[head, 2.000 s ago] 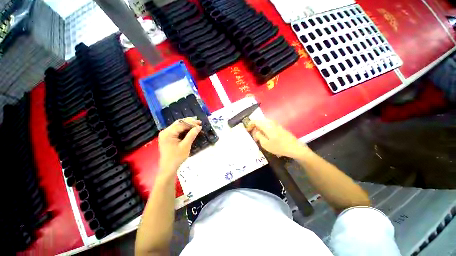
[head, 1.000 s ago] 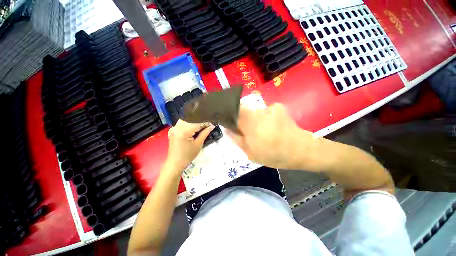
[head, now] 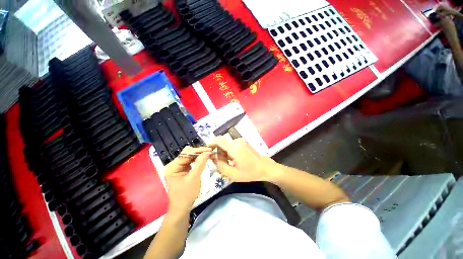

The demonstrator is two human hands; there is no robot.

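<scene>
Several long black parts [head: 170, 129] lie side by side over the front of a blue bin [head: 127, 107] and a floral work pad [head: 202, 192]. My left hand [head: 184, 174] is just in front of them and pinches a small thin pin at its fingertips. My right hand [head: 239, 159] is beside it, its fingertips close to the left ones. The hammer head [head: 230, 123] shows beyond my right hand; the handle passes under that hand and comes out near my lap. The right palm and its grip are hidden.
Dense rows of black parts [head: 91, 121] stand on the left, with more [head: 203, 40] at the back. A grey post [head: 104, 38] rises behind the bin. A perforated white tray [head: 325, 50] lies back right. Another person's hand [head: 447, 12] shows far right.
A second ago the hammer was raised over the black parts. It is now lower and to the right, and my right fingertips have come to my left ones. The camera view has shifted.
</scene>
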